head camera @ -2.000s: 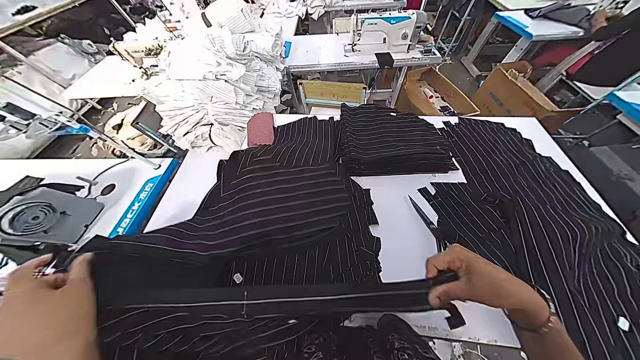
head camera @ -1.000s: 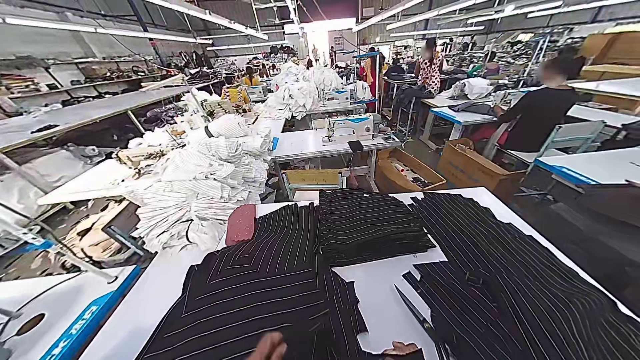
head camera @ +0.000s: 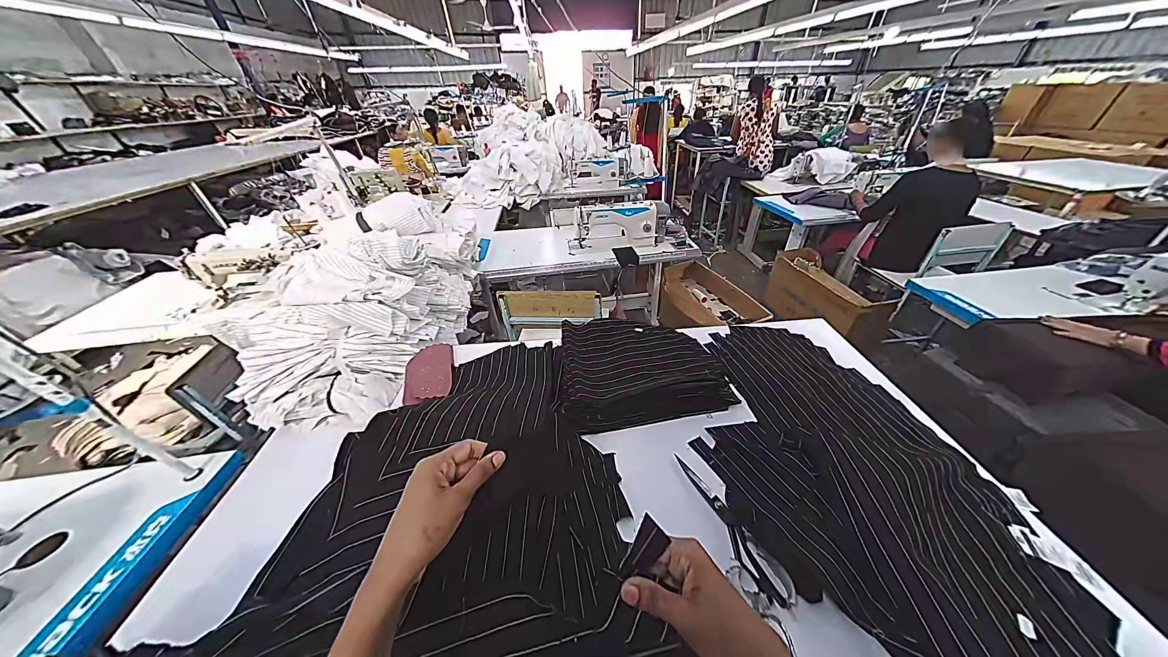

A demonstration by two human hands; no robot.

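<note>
My left hand (head camera: 456, 488) is raised over black pinstriped fabric pieces (head camera: 365, 511), thumb and fingers pinched at the edge of dark cloth. Lower right of it, my right hand (head camera: 684, 584) grips a small folded end of black fabric (head camera: 646, 546). Metal scissors (head camera: 730, 520) lie just right of that hand on the white table, tips pointing away. A neat stack of striped pieces (head camera: 639, 374) sits beyond both hands, and a further spread of striped fabric (head camera: 849, 456) covers the right side. A dusty-pink piece (head camera: 428, 374) rests at the table's far left edge.
A tall heap of white striped garments (head camera: 365, 301) rises at left. Past the table stand a Jack sewing machine (head camera: 616, 225) and cardboard boxes (head camera: 826, 297). A seated person in black (head camera: 935, 214) is at right; another person's hand (head camera: 1086, 330) shows at the right edge.
The view has tilted up from two seconds ago. My hands were then wide apart along a dark strip; they are now closer together, the right holding a small folded end.
</note>
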